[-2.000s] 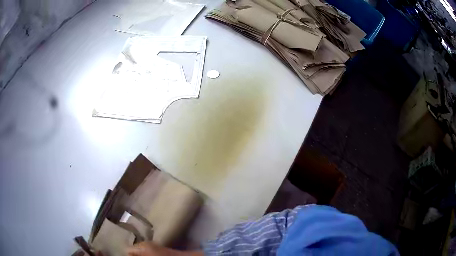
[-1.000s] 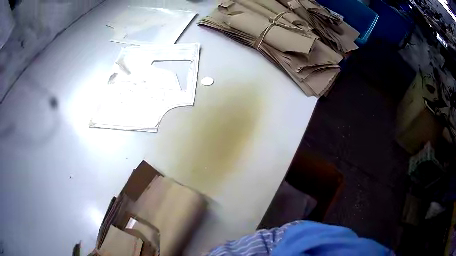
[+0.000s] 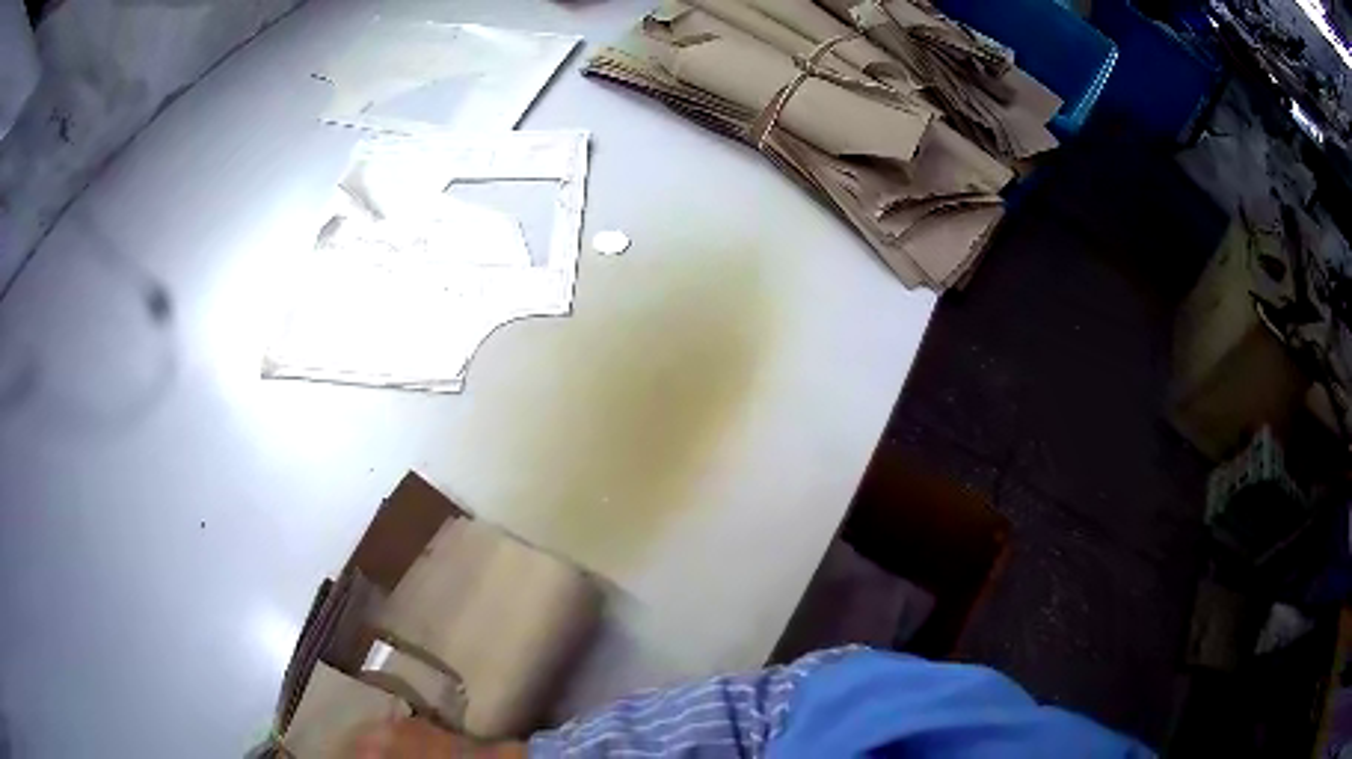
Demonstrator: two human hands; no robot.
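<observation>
A bundle of brown cut pieces (image 3: 497, 608) lies on the white table (image 3: 712, 549) at the lower left, with a small white ticket (image 3: 380, 655) among its folds. My right hand (image 3: 423, 738) is at the bottom edge on the bundle's lower part, blurred and cut off; its fingers cannot be made out. My left hand is not in view. A white panel-shaped pattern (image 3: 401, 326) with an angular cut-out lies further up the table, with a small white disc (image 3: 611, 242) beside it.
Tied bundles of tan pieces (image 3: 875, 141) lie at the table's far right corner. A clear sheet (image 3: 445, 74) is at the back. A brown box (image 3: 949, 549) stands below the right table edge. Blue containers (image 3: 1053, 60) are behind the bundles. My striped sleeve (image 3: 667, 719) crosses the bottom.
My right hand, out of the picture a second ago, shows again at the bottom edge on the bundle. The striped sleeve has moved left. The view has shifted slightly.
</observation>
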